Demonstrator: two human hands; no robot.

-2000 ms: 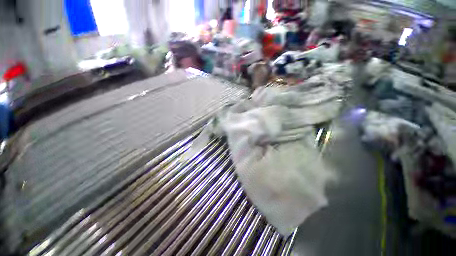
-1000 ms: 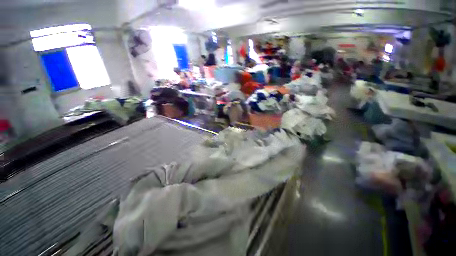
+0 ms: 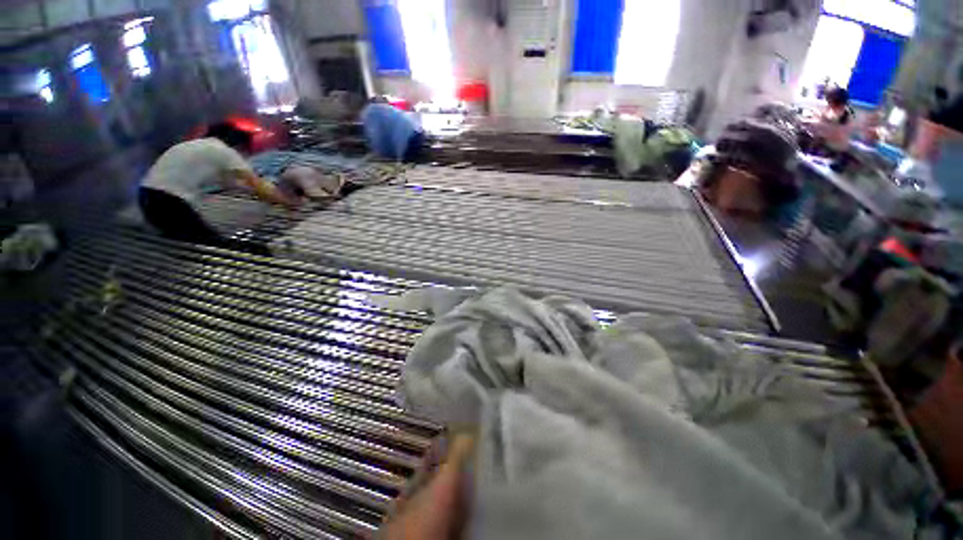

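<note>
A large, soft light-grey garment heap [image 3: 634, 422] lies over the metal slats from the centre to the lower right, with its nearest folds close to the camera. My left hand [image 3: 431, 498] is at the bottom edge, blurred and partly cut off. It grips the left side of the grey cloth, and its fingers are partly hidden. My right hand is not in view. The slatted metal rack [image 3: 264, 369] spreads under and left of the heap.
A second slatted rack surface [image 3: 549, 232] lies behind. A person in a white top [image 3: 190, 174] bends over the racks at left; another in blue [image 3: 391, 129] is farther back. Dark rounded bundle [image 3: 752, 158] and piled cloth stand at right.
The view has swung left, bringing the two people at the racks into sight. The grey heap now shows nearer and farther right, and my left hand has come into view at it.
</note>
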